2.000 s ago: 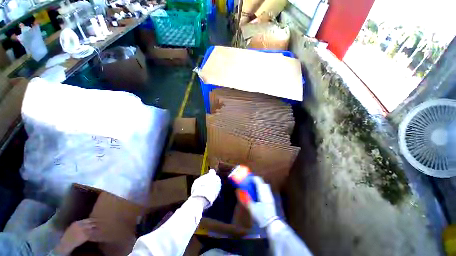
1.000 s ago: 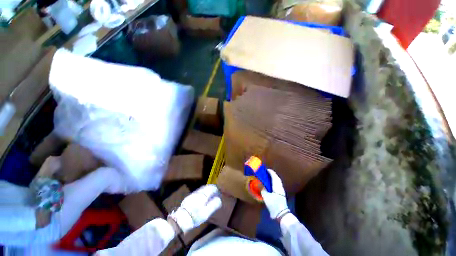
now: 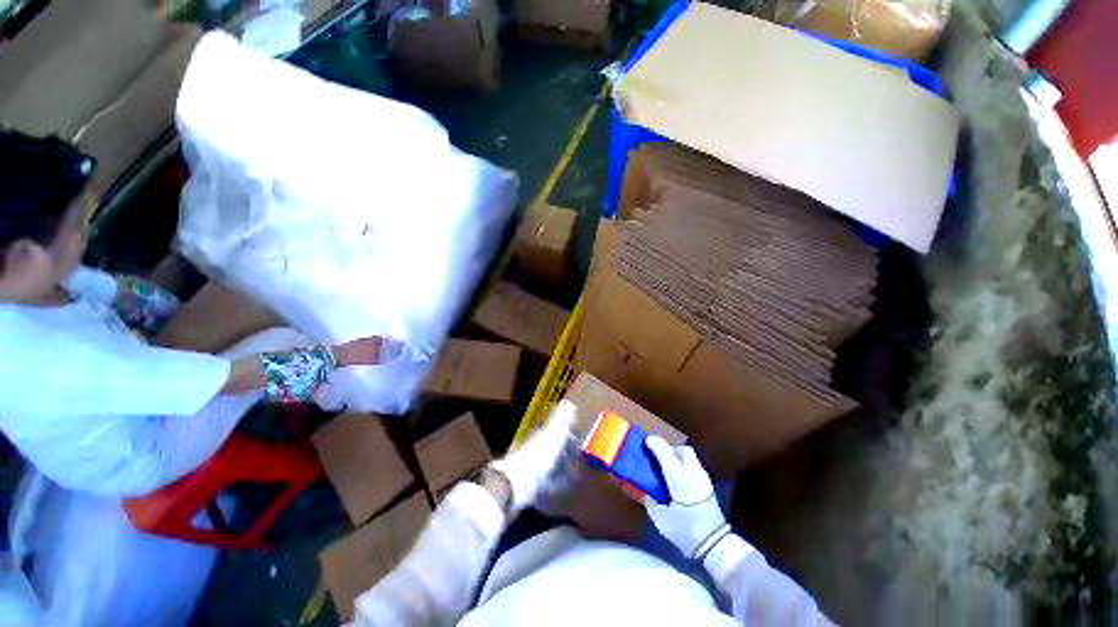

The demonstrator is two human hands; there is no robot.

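My right hand point(image 3: 687, 496), in a white glove, holds the blue and orange-red tape gun point(image 3: 628, 456) above a small brown carton point(image 3: 601, 502) in front of me. My left hand point(image 3: 539, 459), gloved and somewhat blurred, is at the left side of that carton; whether its fingers grip it I cannot tell. The carton's lower part is hidden by my hands and body. The stack of flat cartons point(image 3: 748, 270) leans just ahead of the carton.
A yellow crate edge point(image 3: 552, 374) is left of the carton. Finished boxes point(image 3: 472, 370) lie on the floor at left. A seated person point(image 3: 110, 367) on a red stool point(image 3: 233, 490) touches a white bundle point(image 3: 331, 221). A cardboard sheet point(image 3: 797, 116) covers the blue crate point(image 3: 623, 159). The stained wall point(image 3: 1005, 367) is at right.
The view has swung left and down, bringing the seated person into sight. The tape gun has tilted from upright to more level. My left hand is now nearer the tape gun.
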